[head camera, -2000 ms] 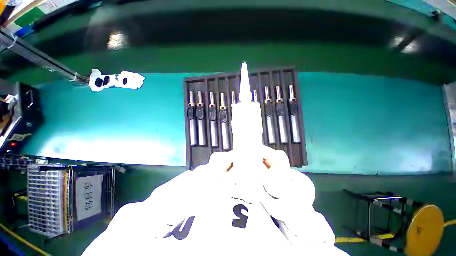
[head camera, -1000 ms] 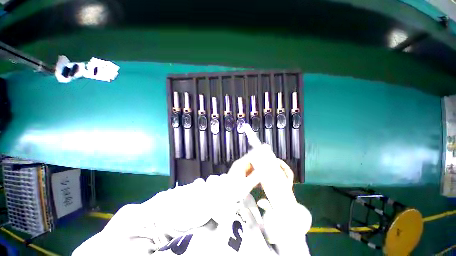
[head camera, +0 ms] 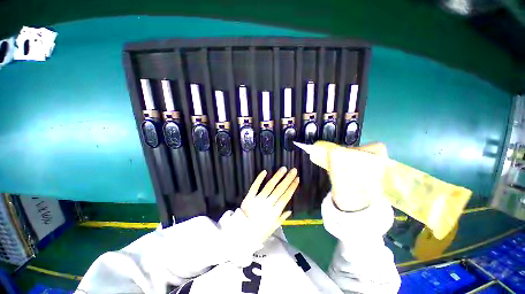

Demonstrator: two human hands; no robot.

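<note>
A black slotted tray (head camera: pixel 244 43) lies on the teal bench and holds several black tubular parts with silver ends, copper bands and glossy ovals. My right hand (head camera: pixel 357 175) grips a yellowish dispensing bag (head camera: pixel 429 198). Its white nozzle tip (head camera: pixel 302 146) points left, at the oval of a tubular part (head camera: pixel 289 136) right of the tray's middle; whether it touches is not clear. My left hand (head camera: pixel 269 201) is open, fingers spread, over the lower ends of the middle parts; it holds nothing.
White cards with black ovals (head camera: pixel 34 43) lie at the bench's far left. Below the bench are a crate with a sign (head camera: pixel 43 218) at left, a yellow stool top (head camera: pixel 434 241) partly behind the bag, and blue bins (head camera: pixel 440 278) at lower right.
The hands, together near the nozzle before, are now apart; the left is spread over the tray. The bag has swung to point left. The tray looks larger and nearer.
</note>
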